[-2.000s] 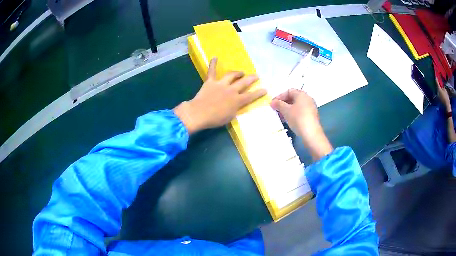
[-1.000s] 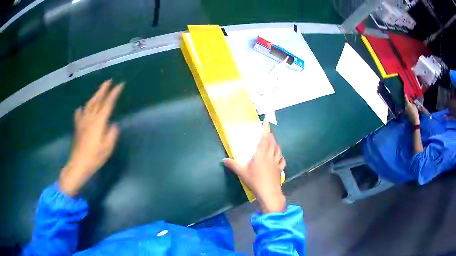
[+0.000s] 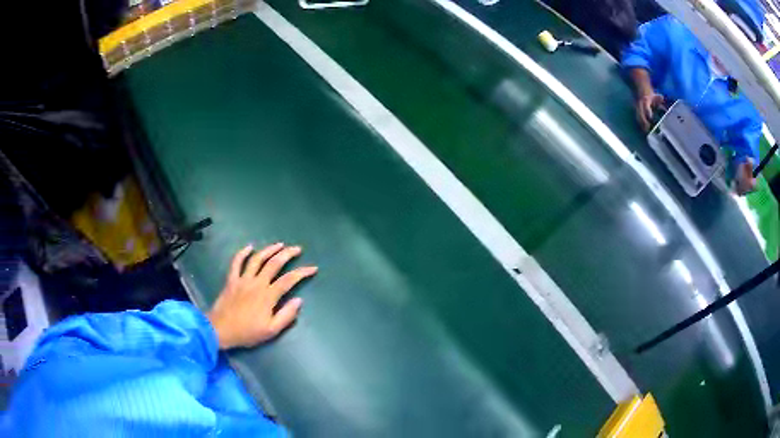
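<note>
My left hand (image 3: 261,295) is bare, in a blue sleeve. It lies palm down with fingers spread over the green bench surface (image 3: 359,342) at the lower left and holds nothing. The end of the yellow folder or tray (image 3: 635,419) shows at the bottom edge, right of centre, cut off by the picture's edge. My right hand is not in view.
A pale metal rail (image 3: 445,180) runs diagonally beside the green belt (image 3: 513,145). Across it, a person in a blue smock holds a grey-white unit (image 3: 687,147) with a round dark opening. A yellow-edged holder (image 3: 171,32) stands at the upper left. A black rod (image 3: 710,305) crosses the right side.
The view has swung left along the bench. The yellow folder has shifted to the bottom edge, and the paper and small box have left the picture. My right hand has gone out of view.
</note>
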